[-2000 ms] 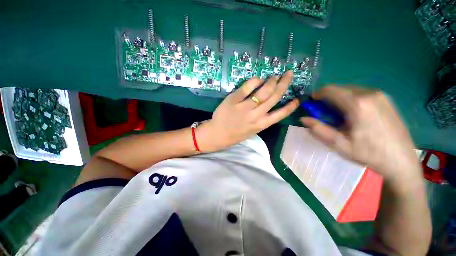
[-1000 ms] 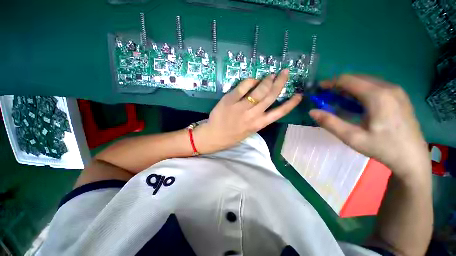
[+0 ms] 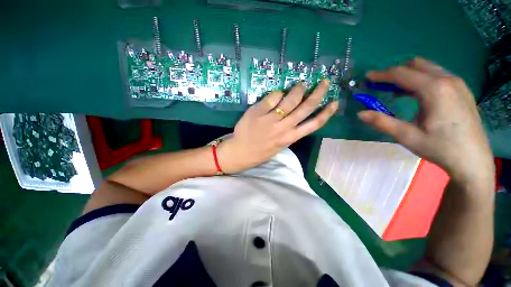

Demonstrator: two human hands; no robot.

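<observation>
Two green PCB panels lie end to end in clear holders on the green mat, the left one [image 3: 185, 78] and the right one [image 3: 269, 74]. Thin silver coil antennas [image 3: 236, 42] stick out from their far edge. My left hand [image 3: 280, 123], with a ring, lies flat with its fingertips on the near edge of the right panel. My right hand [image 3: 431, 112] is at the panel's right end and holds the blue-handled cutters [image 3: 372, 102] between thumb and fingers. The handles are spread, and the jaws are near the panel's right end, small and blurred.
A white bin of small green boards [image 3: 47, 148] is at the left, beside a red stool [image 3: 126, 143]. A red stack with a white striped face [image 3: 364, 182] is below my right hand. Dark board stacks [image 3: 498, 73] stand at the right. Another panel [image 3: 336, 5] lies at the far edge.
My right hand has moved right and the cutter handles have spread apart. My left hand stays on the panel. The view has shifted slightly, so the panels appear further left.
</observation>
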